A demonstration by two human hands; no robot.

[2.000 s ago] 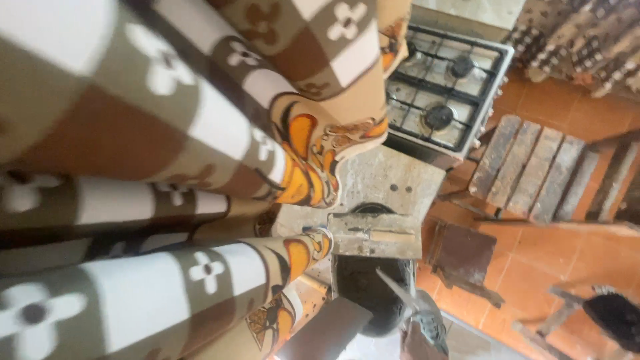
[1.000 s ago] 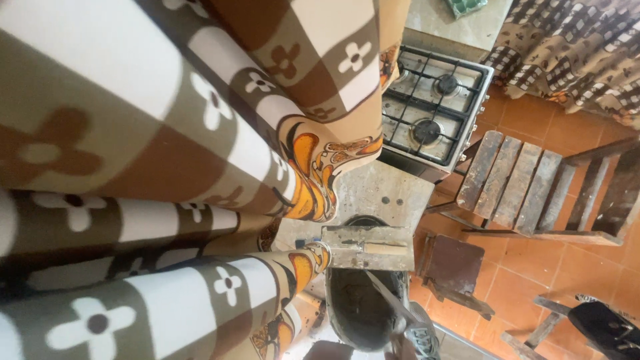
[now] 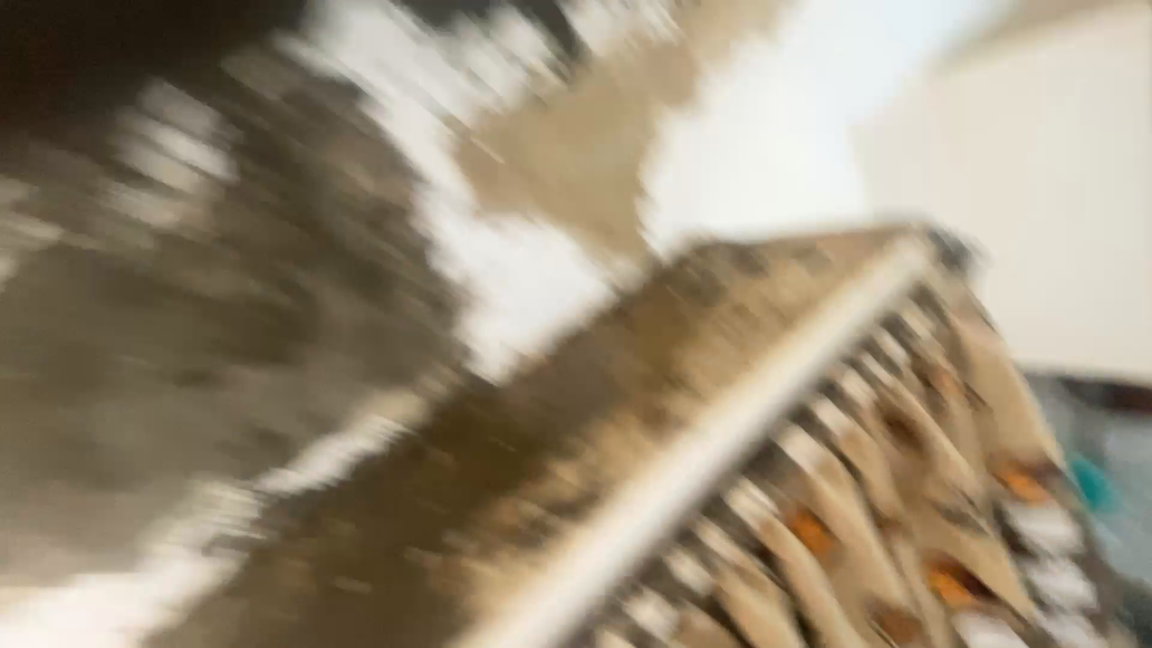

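Neither of my hands shows in the head view, which is heavily blurred. A patterned curtain in tan, brown, white and orange point(image 3: 900, 486) hangs in folds at the lower right. Along its upper edge a pale, straight rod or rail point(image 3: 720, 459) runs diagonally. More patterned cloth, brown and tan point(image 3: 558, 387), lies along the other side of the rail. What my hands hold or touch is hidden.
A large dark, blurred surface point(image 3: 225, 315) fills the left side. Bright white light point(image 3: 765, 135) shows at the top middle, beside a cream wall point(image 3: 1017, 198). Something blue-grey with a teal spot point(image 3: 1093, 486) is at the right edge.
The view has swung far away from the stove, the wooden chair and the tiled floor. A pale rail with curtain cloth around it now shows.
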